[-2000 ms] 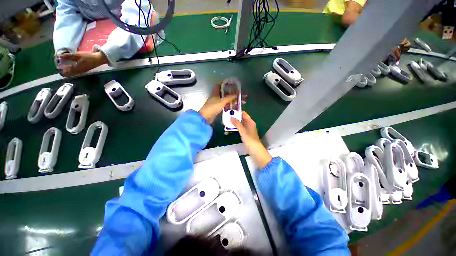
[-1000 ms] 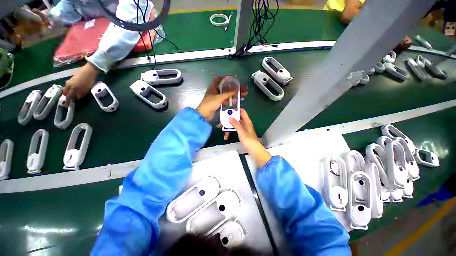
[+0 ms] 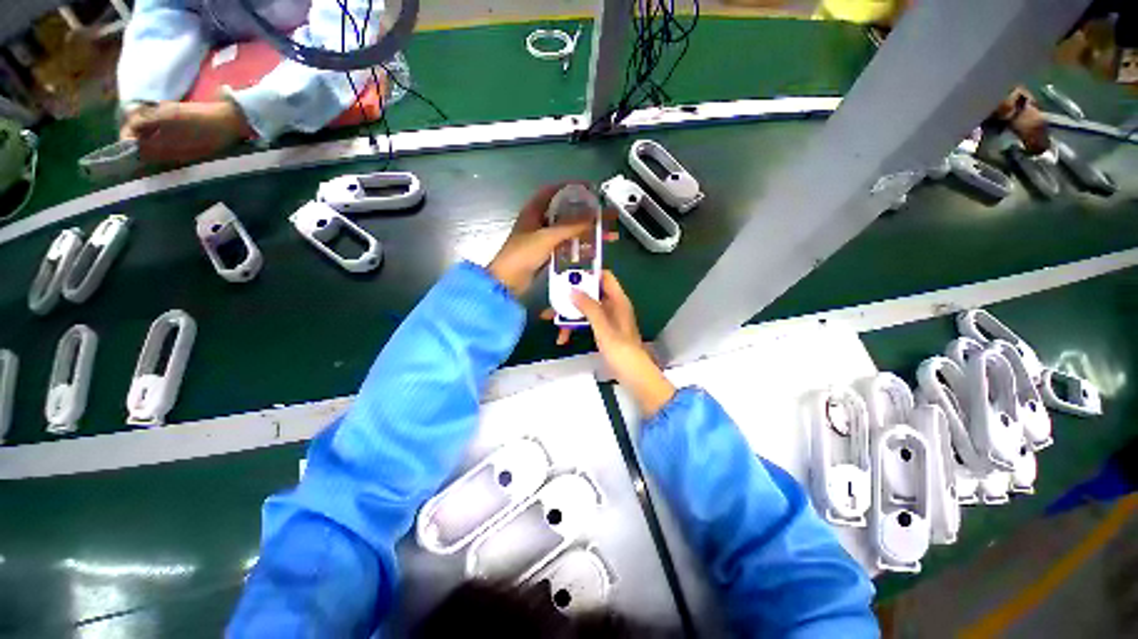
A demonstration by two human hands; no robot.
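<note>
A white plastic housing [image 3: 575, 297] is held upright above the near edge of the belt, its round end with a dark dot towards me. My left hand [image 3: 534, 250] grips its far, slotted part from the left, with fingers behind it. My right hand [image 3: 608, 317] holds its near round end, thumb on the face close to the dot. Something clear or pale shows at the far end of the slot, too blurred to tell. The fingers behind the housing are partly hidden.
Loose housings [image 3: 160, 368] lie on the green belt [image 3: 412, 293]. Housings [image 3: 484, 494] lie on the white sheet near my body; more are packed at right [image 3: 901, 499]. A slanting grey post [image 3: 799, 200] stands right of my hands. A person [image 3: 187, 125] is across the belt.
The loose belt housings have shifted left. The person across picked one up from the belt and now holds it. My hands keep the same grip, almost unmoved.
</note>
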